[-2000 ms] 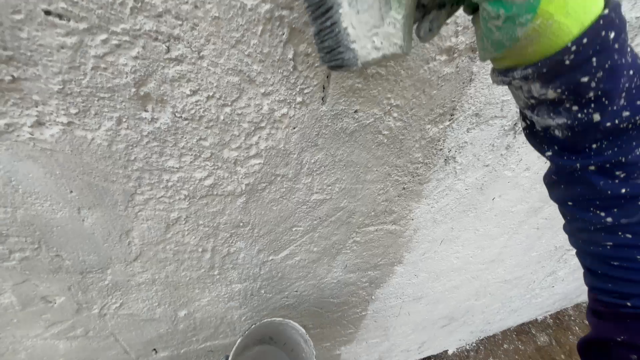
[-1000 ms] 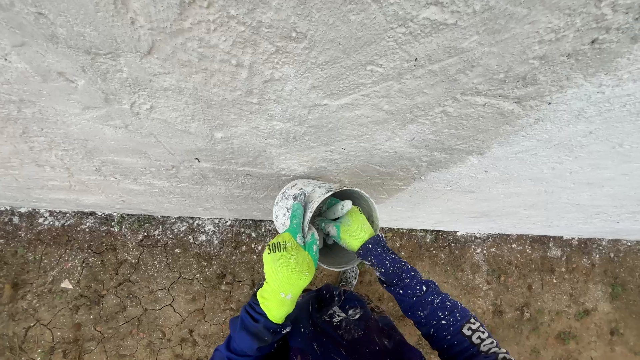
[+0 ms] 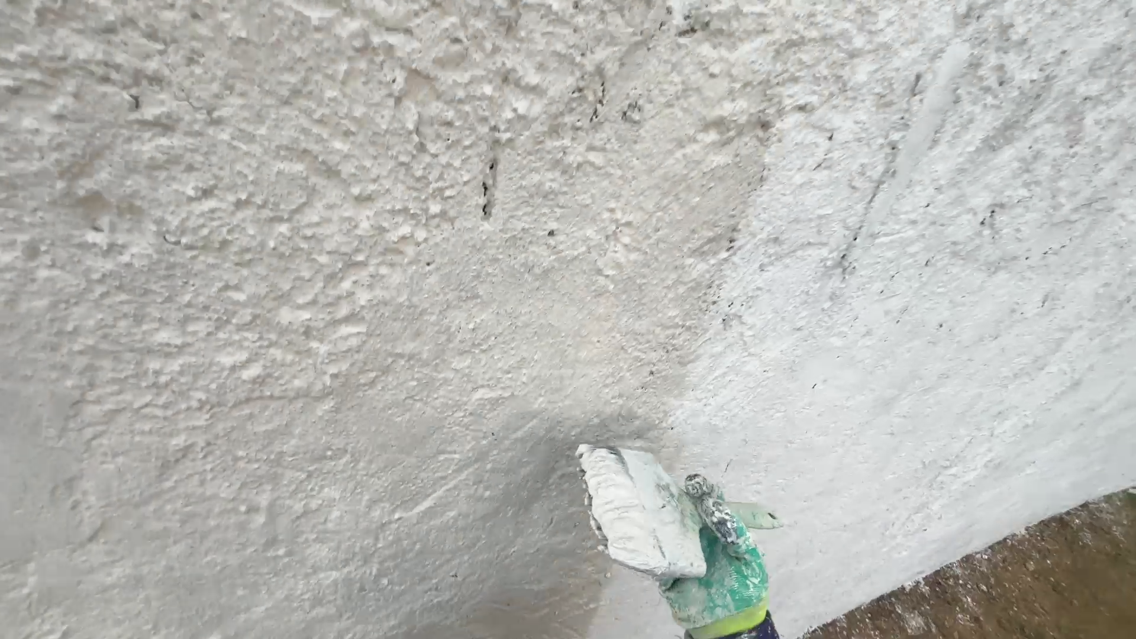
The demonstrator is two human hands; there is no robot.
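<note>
My right hand, in a green and yellow glove smeared with white paint, is closed around the handle of a wide paintbrush. Thick white paint coats the bristles, which point to the upper left, close to the rough plastered wall. Whether they touch it, I cannot tell. Right of the brush the wall is bright white; to the left it is duller and greyish. My left hand is out of view, and so is the bucket.
Brown bare ground with white paint spatters runs along the foot of the wall at the lower right. Narrow dark cracks and pits mark the wall's upper part.
A second ago both gloved hands were at the bucket by the wall's foot; now my right hand holds the paint-loaded brush up by the wall. The view has swung up to the wall.
</note>
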